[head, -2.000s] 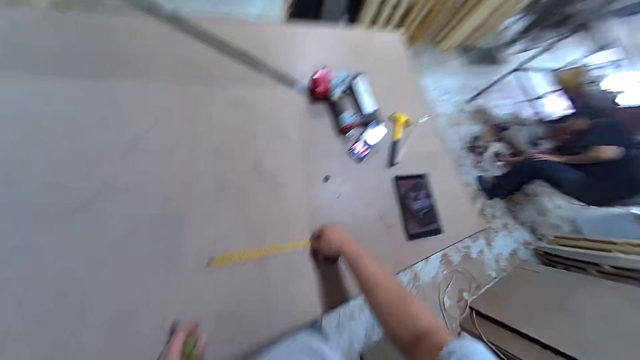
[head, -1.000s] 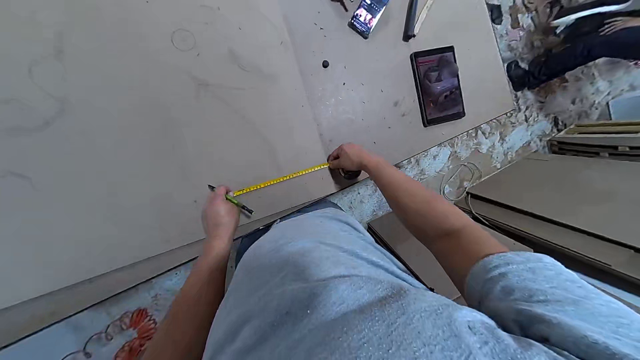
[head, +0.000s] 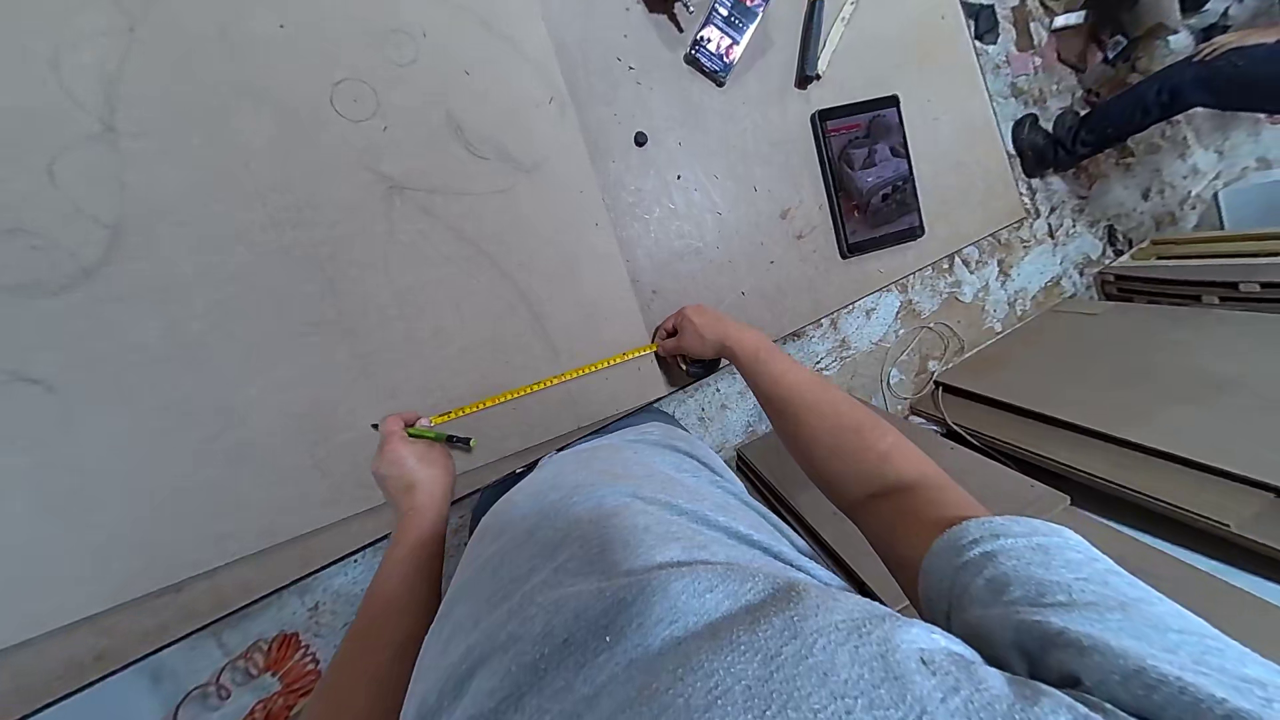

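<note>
A yellow tape measure blade (head: pixel 545 383) lies stretched across a large pale board (head: pixel 300 250), close to its near edge. My left hand (head: pixel 413 465) holds a green and black marking pen (head: pixel 435 436), its dark tip pointing left, and the fingers are at the left end of the blade. At the other end my right hand (head: pixel 693 333) grips the tape measure, whose dark case (head: pixel 698 366) shows partly under the fingers near the board's edge. Pencil circles and curves mark the board.
A tablet (head: pixel 870 178), a phone (head: pixel 725 40), a dark-handled tool (head: pixel 810 45) and a small black round piece (head: pixel 641 139) lie on the board. Stacked panels (head: pixel 1120 380) stand at right; an orange coiled hose (head: pixel 275 675) is at lower left. A person's legs (head: pixel 1160 110) show at upper right.
The view has tilted down from two seconds ago. My left hand, then near the bottom edge away from the blade, is now at the blade's left end. Since one second ago both hands have stayed about in place.
</note>
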